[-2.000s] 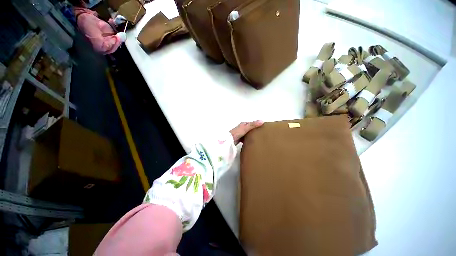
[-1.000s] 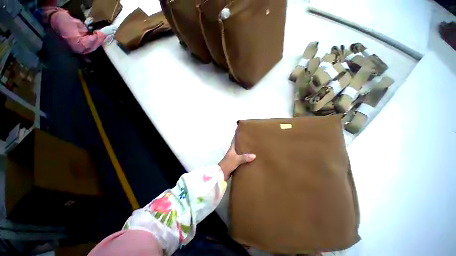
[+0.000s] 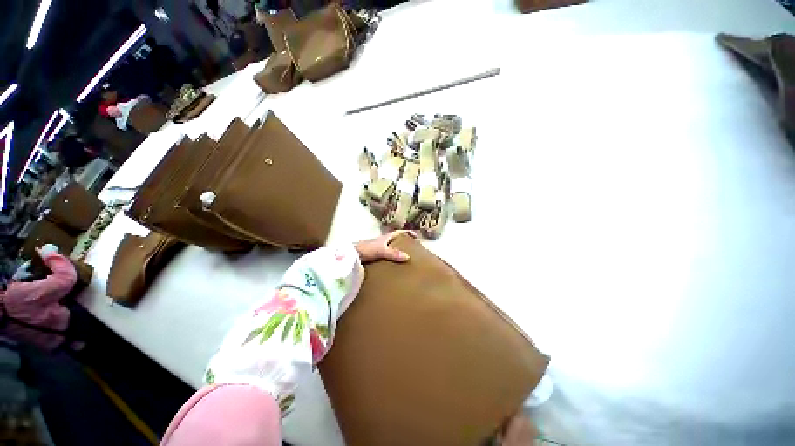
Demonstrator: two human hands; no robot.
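A brown handbag (image 3: 427, 348) lies tilted on the white table in front of me, with its lower part cut off by the frame. My left hand (image 3: 385, 248) grips its upper left corner, with the thumb on the face and the other fingers mostly hidden. My right hand (image 3: 520, 433) is small and blurred at the bottom edge, by the bag's lower right side; its grip is unclear. A bit of white material (image 3: 540, 392) shows at the bag's right corner.
A row of upright brown bags (image 3: 288, 187) stands at the left, with a slumped bag (image 3: 135, 266) beside it. Rolled khaki straps (image 3: 425, 179) lie heaped beyond my bag. A dark flat bag (image 3: 767, 65) is far right. A person in pink (image 3: 39, 296) is at far left.
The view has swung up and to the right. The bag is turned, and its pale top tab no longer shows. My left hand has moved up to the corner. My right hand has come into view.
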